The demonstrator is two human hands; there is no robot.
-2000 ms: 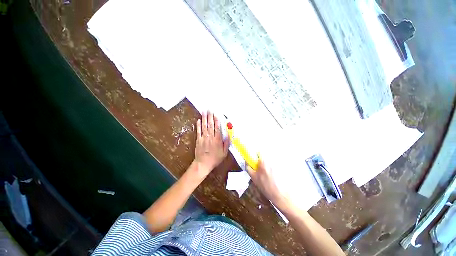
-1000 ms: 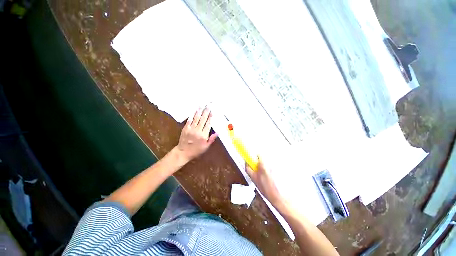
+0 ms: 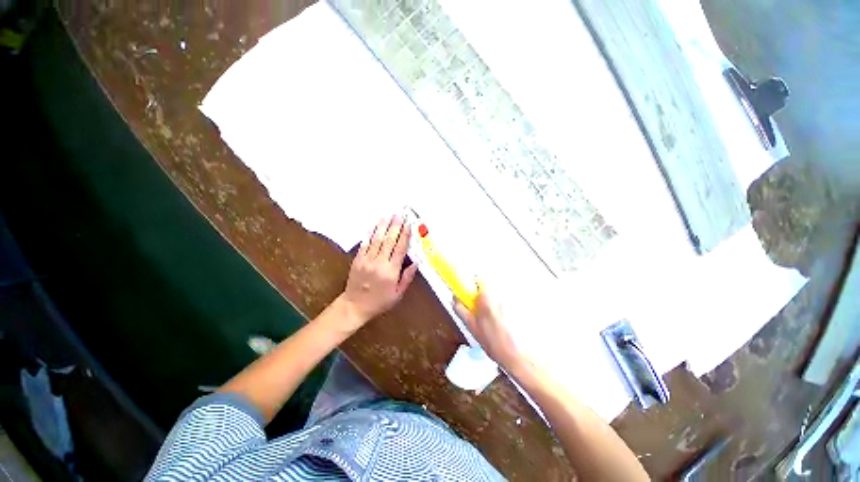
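A stack of white fabric [image 3: 321, 122] lies on the brown table. My right hand [image 3: 484, 315] holds a yellow-handled knife [image 3: 445, 268] with a red spot near its tip; the tip is at the near edge of the stack. My left hand [image 3: 380, 273] lies flat, fingers together, on the near edge, just left of the knife tip. Two flat metal bars, one mottled [image 3: 500, 122] and one grey [image 3: 665, 122], lie on the stack. A small silver clamp [image 3: 636, 365] sits at its right part, and a black clip [image 3: 760, 102] grips the far edge.
A white scrap [image 3: 471, 368] lies by the near edge, below the knife. The worn brown table [image 3: 170, 113] ends in a curved edge at left, with dark green floor beyond. A separate bar [image 3: 839, 325] and white pieces [image 3: 813, 438] lie at far right.
The yellow knife has moved slightly up and left, its tip now close beside my left fingers. My left hand has shifted slightly right since one second ago. The view has shifted a little.
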